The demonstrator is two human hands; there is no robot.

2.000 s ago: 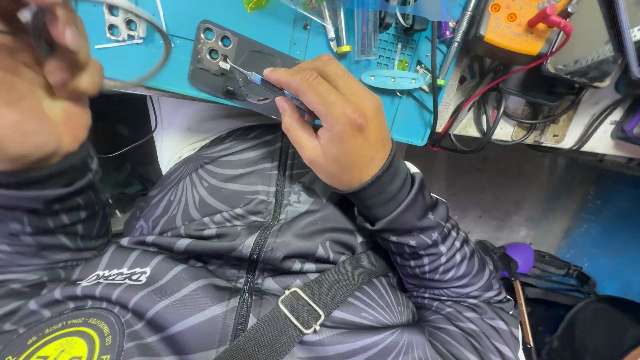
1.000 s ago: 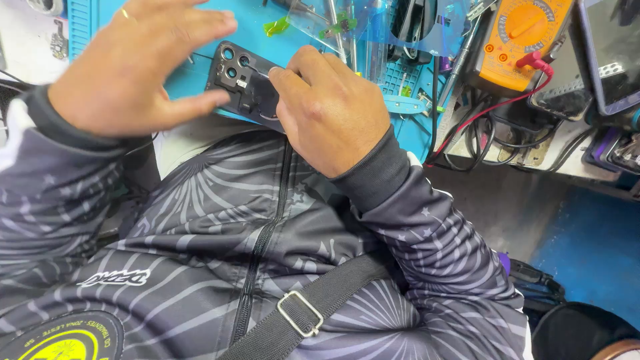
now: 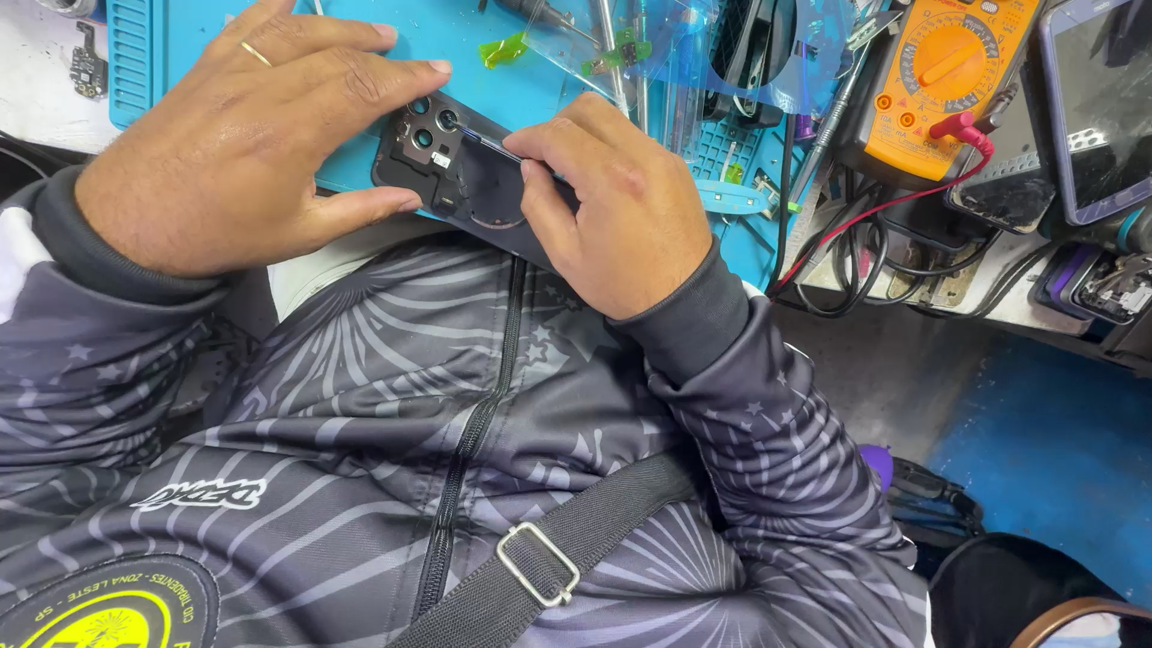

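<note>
A dark smartphone back panel (image 3: 490, 184) with camera lens rings at its left end lies tilted along the near edge of the teal work mat (image 3: 355, 166). My right hand (image 3: 612, 198) is over the panel's right part, with a thin, tweezers-like tool (image 3: 490, 142) pinched between thumb and fingers; its tip points toward the camera rings. My left hand (image 3: 252, 135) is spread around the panel's left end, thumb near the lower edge and index finger near the upper corner. It holds nothing. My right hand hides the panel's far right end.
An orange multimeter (image 3: 945, 76) with a red lead (image 3: 864, 213) stands at the right, beside a tablet-like device (image 3: 1102, 112). Clear plastic film (image 3: 585, 40), screwdrivers and a green scrap (image 3: 502, 51) lie beyond the panel. A small circuit part (image 3: 88, 67) is at the far left.
My left hand has come in from the far left to the panel's left end, and the ring-like object seen near it at first is out of sight. My right hand stays over the panel.
</note>
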